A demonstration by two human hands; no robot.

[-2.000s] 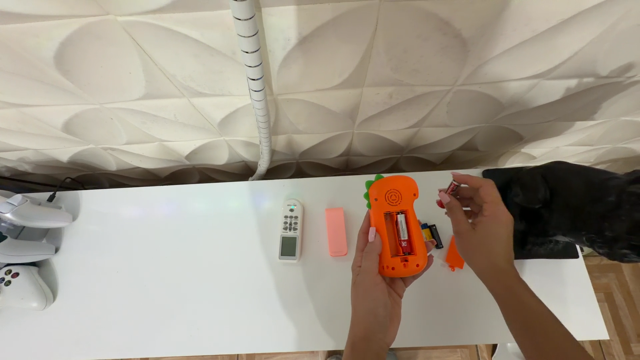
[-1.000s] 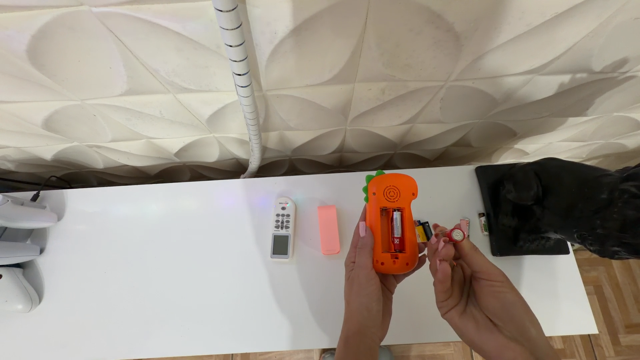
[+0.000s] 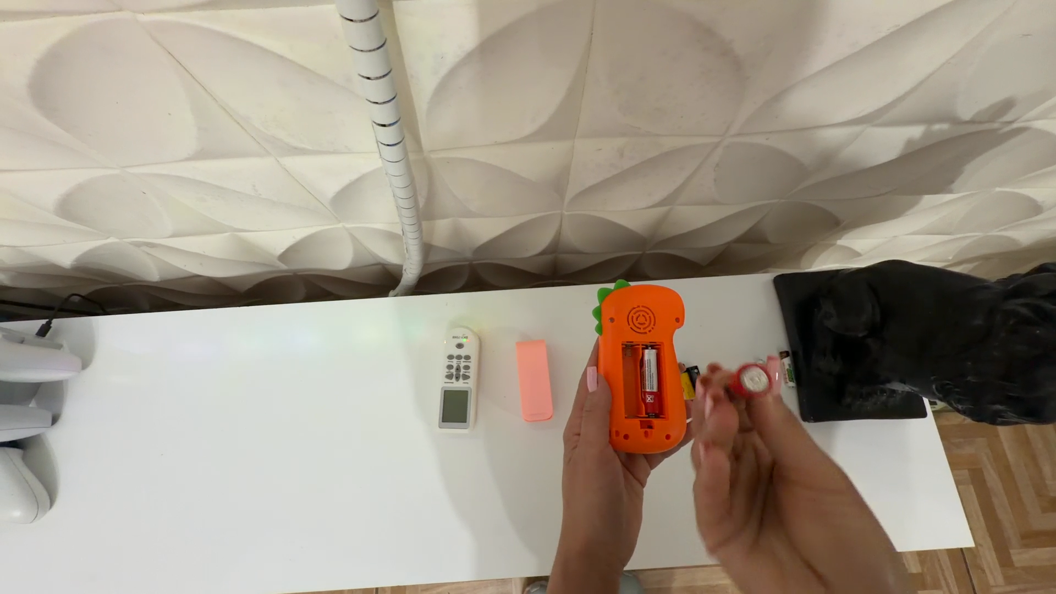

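My left hand (image 3: pixel 606 462) holds an orange plastic toy (image 3: pixel 624 431) with green spikes, its back turned up and its battery compartment uncovered. One red and silver battery (image 3: pixel 651 381) lies in the right part of that compartment; the left part shows no battery. To the right of the toy, my right hand (image 3: pixel 767 487) pinches a red battery (image 3: pixel 754 379) between thumb and fingers, its flat end facing the camera. Partly hidden between the toy and my right hand is a yellow and black battery (image 3: pixel 690 382) on the table.
On the white table (image 3: pixel 272 445) lie a white remote control (image 3: pixel 458 379) and a salmon-pink cover (image 3: pixel 535 380). Another battery (image 3: pixel 787 369) is beside the black base (image 3: pixel 804 346) of a black statue (image 3: pixel 899 338). White game controllers (image 3: pixel 21 487) stand at the left edge; a white wrapped pipe (image 3: pixel 388 124) runs down the wall.
My right hand has come down from its raised place beside the toy's top, and the battery in it has turned end-on to the camera. My left hand still holds the toy.
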